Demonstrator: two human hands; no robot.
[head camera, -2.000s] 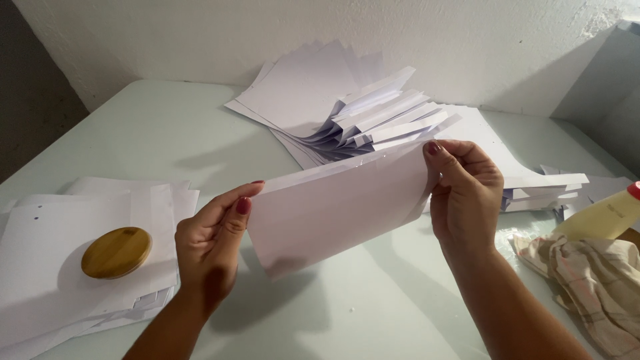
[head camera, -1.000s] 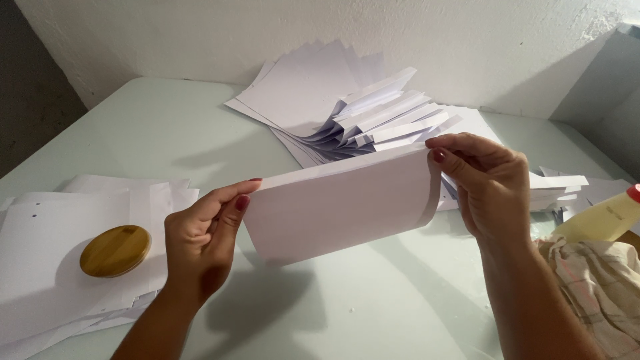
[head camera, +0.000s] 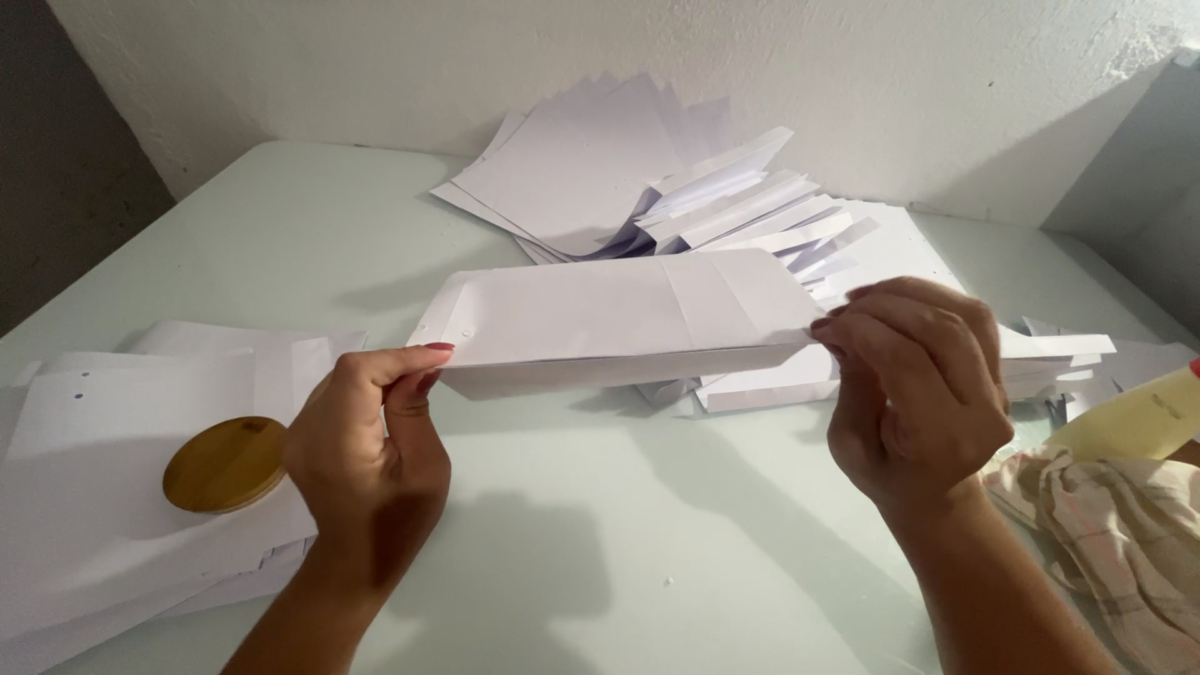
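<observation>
A folded white paper piece, like an envelope or flat paper bag (head camera: 600, 305), is held up above the table between both hands. My left hand (head camera: 380, 441) pinches its near left corner between thumb and forefinger, beside two small holes or dots. My right hand (head camera: 923, 384) grips the right end of the same edge with its fingertips. Crease or seam lines cross the paper's right part, and its far edge has angled corners. Below the near edge a narrow strip of the underside shows.
White sheets (head camera: 581, 169) fan out by the wall, with folded paper pieces (head camera: 741, 206) on them. At left, a round wooden disc (head camera: 225, 464) rests on stacked paper pieces (head camera: 75, 469). At right lie more folded papers (head camera: 1055, 352), a pale yellow bottle (head camera: 1134, 412) and a checked cloth (head camera: 1116, 544).
The held paper has tilted from showing one broad plain face to lying nearly flat, with its creased face now visible. Both hands keep their pinch on it.
</observation>
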